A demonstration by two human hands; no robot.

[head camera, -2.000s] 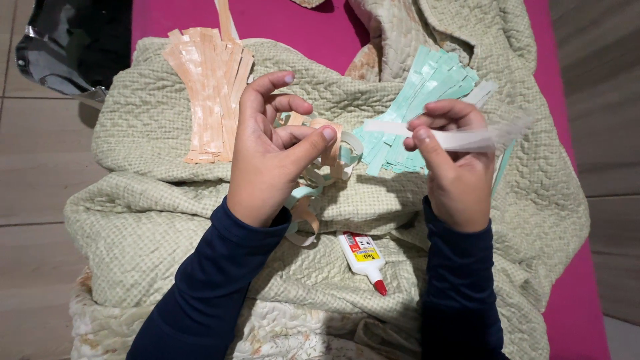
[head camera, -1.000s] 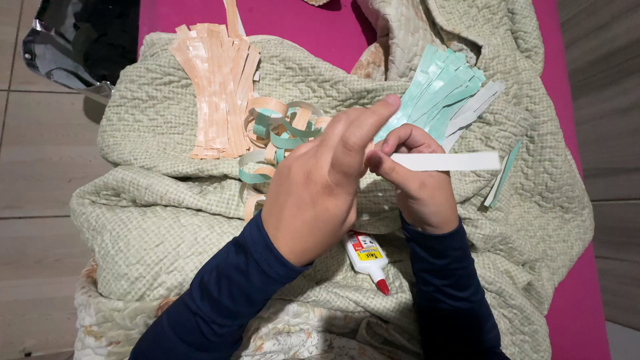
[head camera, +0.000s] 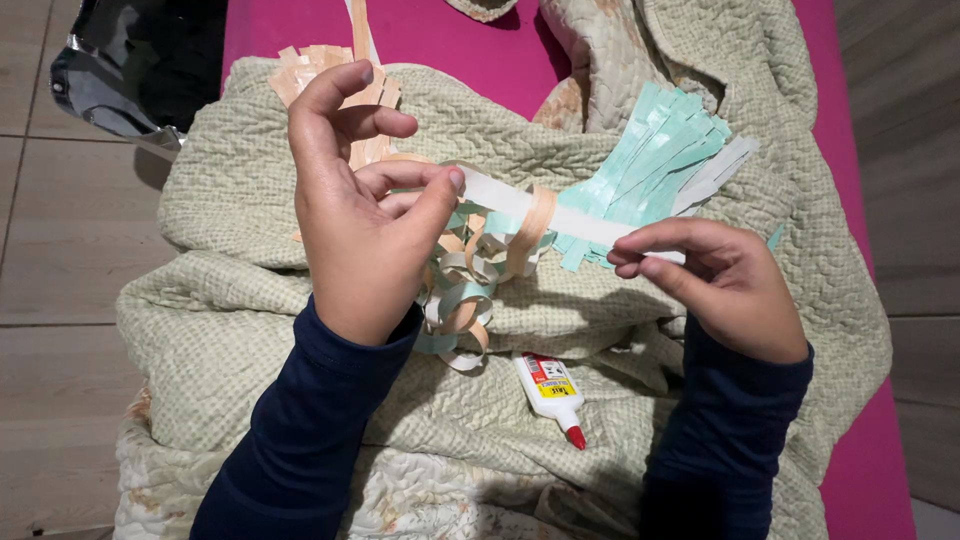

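Note:
A white paper strip (head camera: 583,223) is stretched between my hands, passing through an orange paper loop (head camera: 532,230). My left hand (head camera: 375,202) pinches its left end between thumb and index finger, the other fingers raised. My right hand (head camera: 697,277) holds the right end between thumb and fingers. The orange loop touches a paper chain (head camera: 461,300) of linked orange, green and white rings, partly hidden behind my left hand. A white glue bottle (head camera: 551,390) with a red tip lies below. Green paper strips (head camera: 649,165) lie behind my right hand.
Orange paper strips (head camera: 319,60) are partly hidden behind my left hand. White strips (head camera: 716,176) lie beside the green ones. A crumpled light green quilt (head camera: 217,322) covers much of a pink surface (head camera: 442,67). A shiny black bag (head camera: 142,75) is at the upper left.
The white strip, held at my right hand one second ago, now spans both hands through the orange loop. My left hand has moved left, away from my right hand.

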